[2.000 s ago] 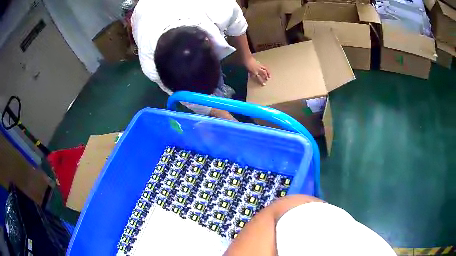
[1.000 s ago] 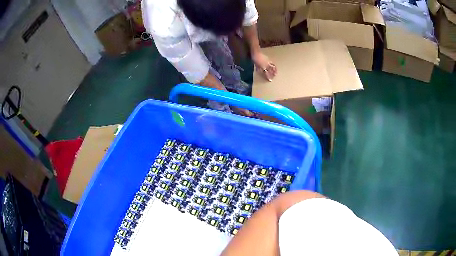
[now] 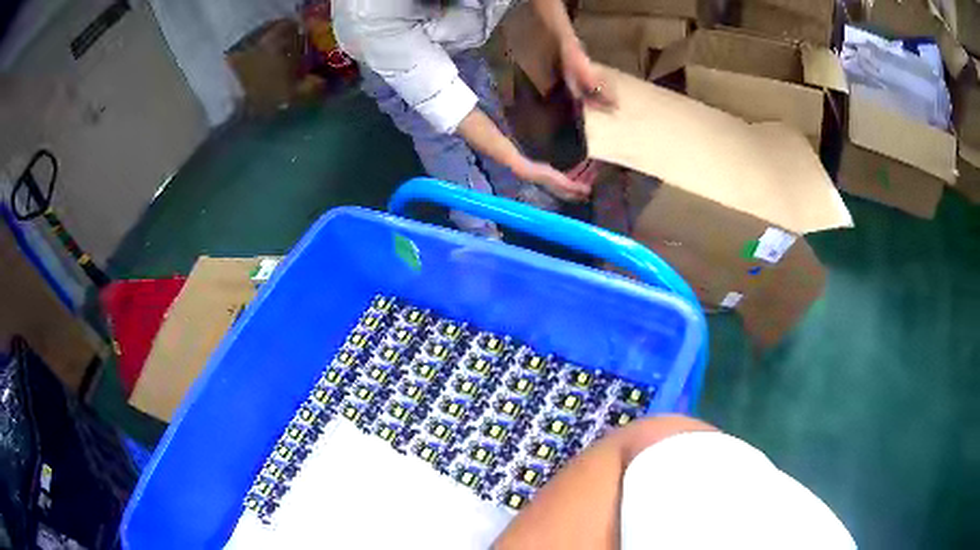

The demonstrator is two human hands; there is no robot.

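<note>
A deep blue plastic tote [image 3: 548,301] with a lighter blue handle [image 3: 537,222] fills the lower middle of the view. Rows of circuit boards [image 3: 478,408] with yellow-and-black parts face upward on its floor. A flat white divider sheet [image 3: 365,494] lies over the near part of the boards. My bare forearm and white sleeve come in at the lower right, over the tote's near right side. The forearm runs out at the bottom edge, so neither of my hands shows.
Beyond the tote, another person in a white top [image 3: 414,64] handles a brown carton [image 3: 688,215]. More open cartons [image 3: 763,97] stand on the green floor [image 3: 849,355] at the back right. A red item [image 3: 140,322], cardboard [image 3: 204,333] and a dark handle [image 3: 34,185] are at left.
The other person has straightened up and lifted and tilted the carton, which has shifted right. The tote appears slightly further right in view. The boards and white sheet lie as before.
</note>
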